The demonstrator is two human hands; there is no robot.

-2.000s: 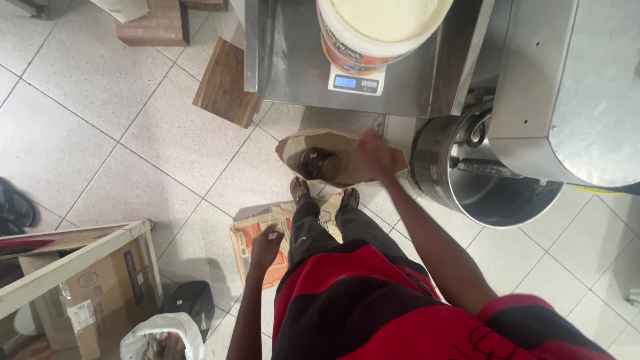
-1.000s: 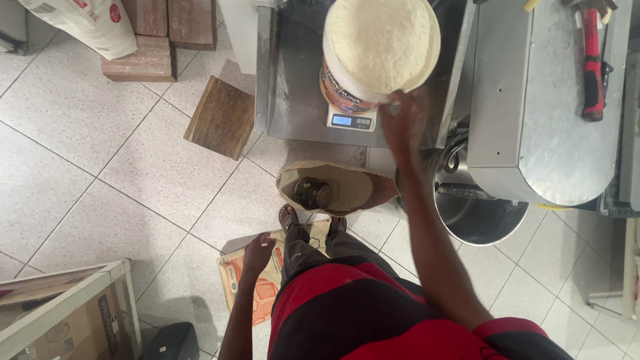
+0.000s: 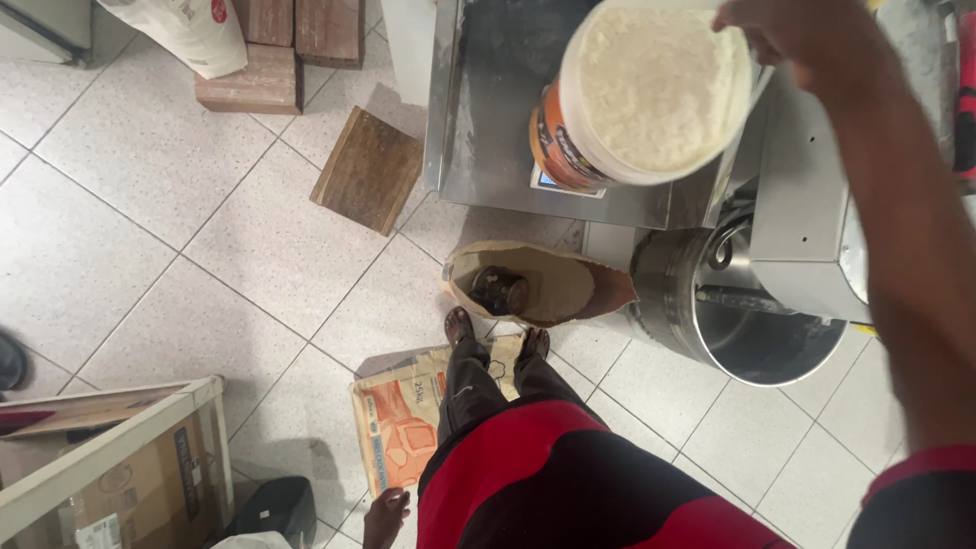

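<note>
My right hand [image 3: 770, 34] grips the rim of a white plastic bucket [image 3: 560, 145] at the top right. Pale powder, apparently flour, fills the bucket. The bucket stands over a digital scale [image 3: 587, 191] on a steel table; whether its base touches the scale is hard to tell. My left hand [image 3: 389, 512] hangs low with its fingers curled and shows no object in it. Between the table and my feet stands an open paper sack [image 3: 560, 286] with a dark round container [image 3: 499, 290] inside.
A steel mixer bowl [image 3: 770, 343] is right of the sack, beside a machine housing [image 3: 801, 198]. A flat paper sack [image 3: 396, 427] lies under my feet. A wooden board [image 3: 370, 171] rests on the tiles. Cardboard boxes [image 3: 137, 488] in a white frame stand lower left.
My right hand has moved from above the open paper sack up to the bucket's rim. The bucket has shifted and now covers more of the scale. My left hand still hangs low.
</note>
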